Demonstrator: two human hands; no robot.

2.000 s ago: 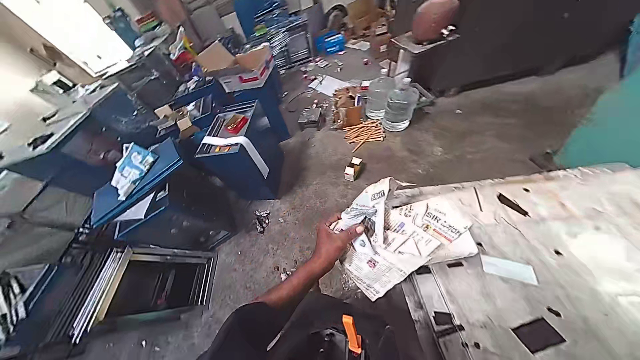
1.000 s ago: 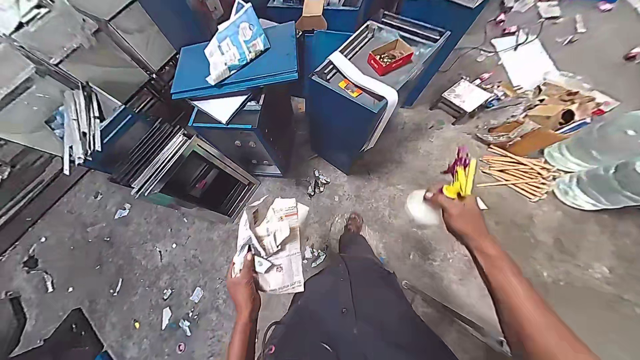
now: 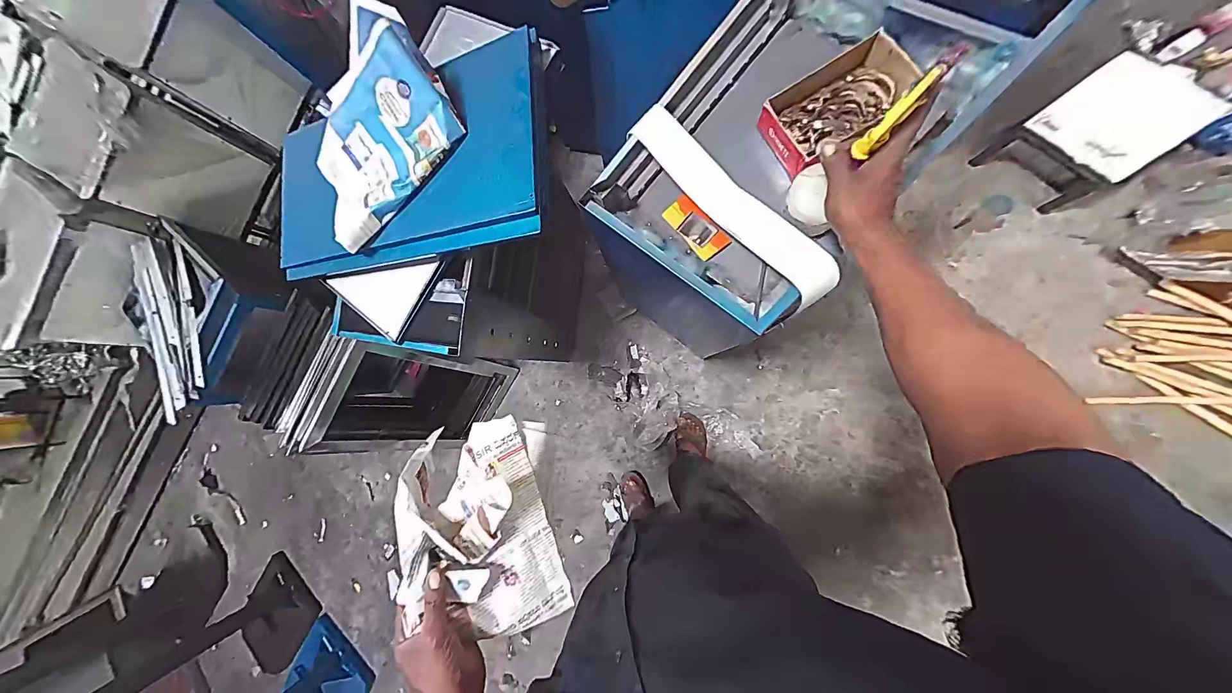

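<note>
In my left hand (image 3: 441, 635), low in the view, is a crumpled sheet of newspaper (image 3: 525, 553) with folded scraps on it. My right hand (image 3: 866, 188) is at the upper right, closed around a yellow-handled tool (image 3: 900, 114) whose far end is blurred. A white round object (image 3: 808, 197), perhaps a roll, shows beside that hand's fingers. Just left of the hand, a small red cardboard box (image 3: 782, 142) full of brown curved pieces rests on the blue metal cabinet (image 3: 664, 279). Whether the hand touches the box is unclear.
A white strip (image 3: 736, 207) and an orange-yellow packet (image 3: 695, 228) lie on the cabinet. Left of it, a blue panel (image 3: 491, 183) bears a blue-white plastic bag (image 3: 390, 135). Metal frames (image 3: 414, 395) stand below. Wooden sticks (image 3: 1174, 356) and a white-topped stool (image 3: 1121, 115) are at right. Litter dots the concrete floor.
My right hand has moved from above the floor near the sticks to the red box on the cabinet, still holding the yellow-handled tool. My left hand still holds the newspaper. The view has shifted.
</note>
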